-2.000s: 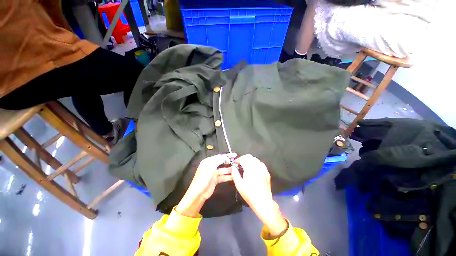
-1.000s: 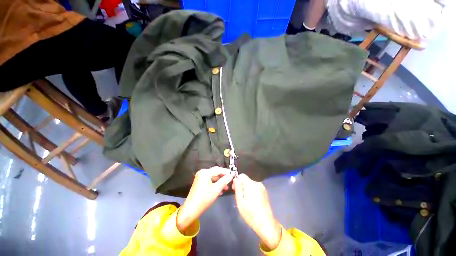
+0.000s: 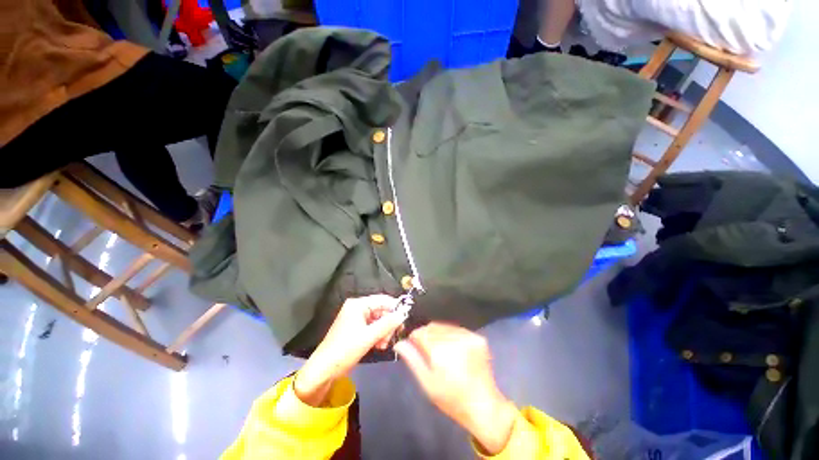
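A dark olive-green jacket [image 3: 530, 180] lies spread in front of me. Its silvery-white zipper [image 3: 400, 216] runs down the front beside a placket with round brass buttons [image 3: 388, 207]. My left hand [image 3: 355, 328] pinches the lower end of the zipper, where small metal parts show at the fingertips. My right hand [image 3: 449, 364] is blurred, just right of and below it, fingers curled near a fine pale end; whether it grips anything is hidden.
A blue crate [image 3: 418, 36] stands behind the jacket. A seated person in brown [image 3: 54, 72] is at left by a wooden stool [image 3: 108, 269]. Another stool [image 3: 687, 117] bears a person in white. Dark jackets [image 3: 718, 269] lie at right, above a clear plastic bag [image 3: 669, 445].
My right hand has moved slightly down and turned across below my left hand. My left hand has shifted a little left and up, still at the zipper's lower end. The camera view has shifted slightly.
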